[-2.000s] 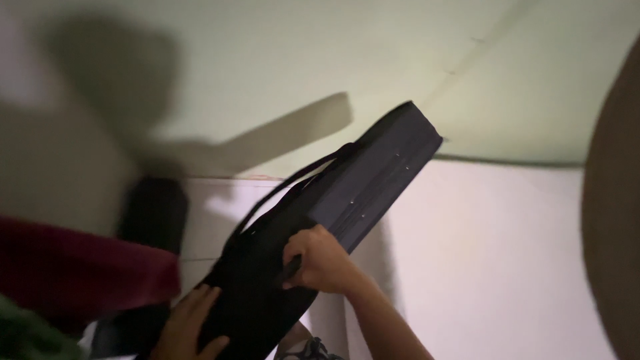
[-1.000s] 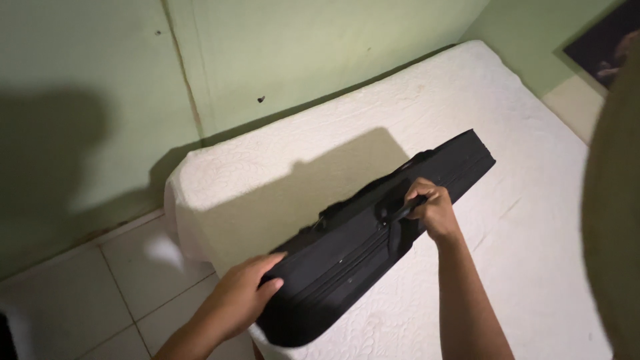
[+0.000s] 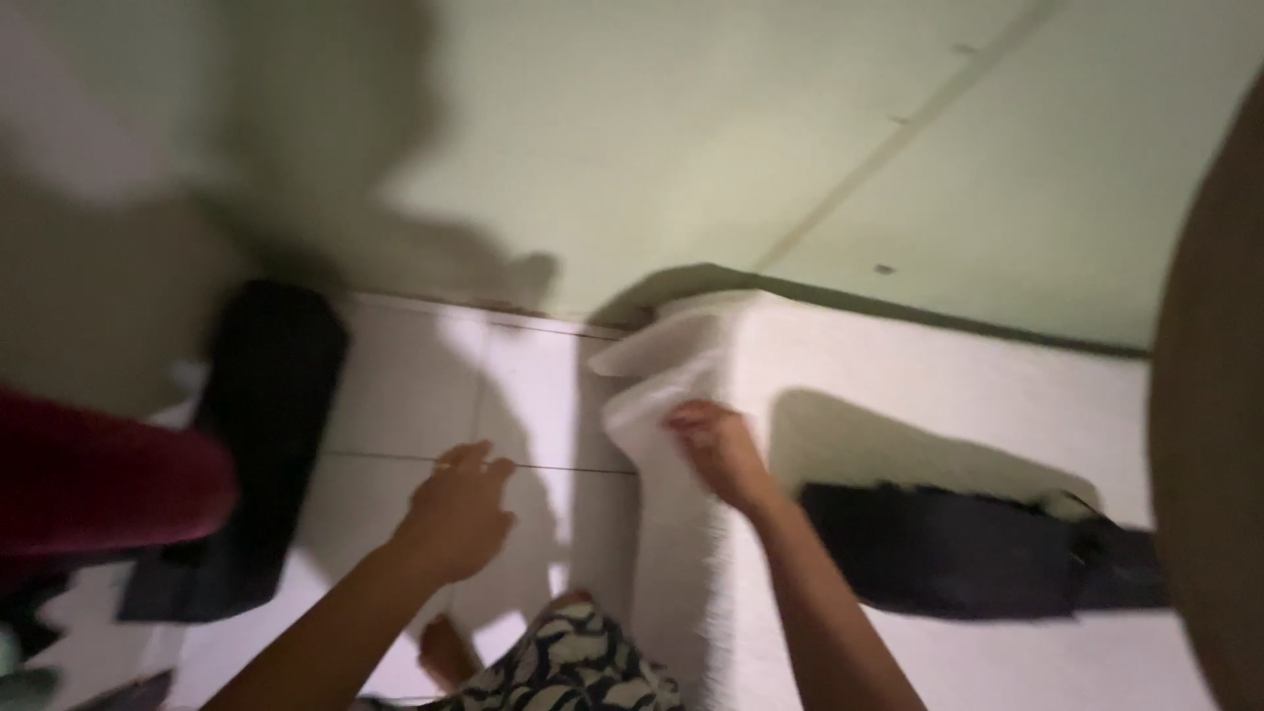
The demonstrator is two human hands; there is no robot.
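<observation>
A long black case [image 3: 978, 553], with a strap or handle on its upper side, lies on the white-covered bed [image 3: 987, 385] to the right; neither hand touches it. My left hand [image 3: 459, 509] hangs over the tiled floor, fingers apart and holding nothing. Over the near left edge of the bed is my right hand [image 3: 716, 449], its fingers bent; blur hides whether they pinch anything or touch the cover. Another long black case or box [image 3: 262, 434] stands at the left by the wall, nearer to my left hand than to my right.
A dark red cloth-covered thing [image 3: 109, 484] juts in from the left edge. White floor tiles [image 3: 385, 395] run between the dark box and the bed. A pale green wall [image 3: 632, 148] rises behind. A brown curved object [image 3: 1210, 425] blocks the right edge.
Both hands have let go of the black case, which they held over the bed one second ago. It now lies on the bed. The view has swung left.
</observation>
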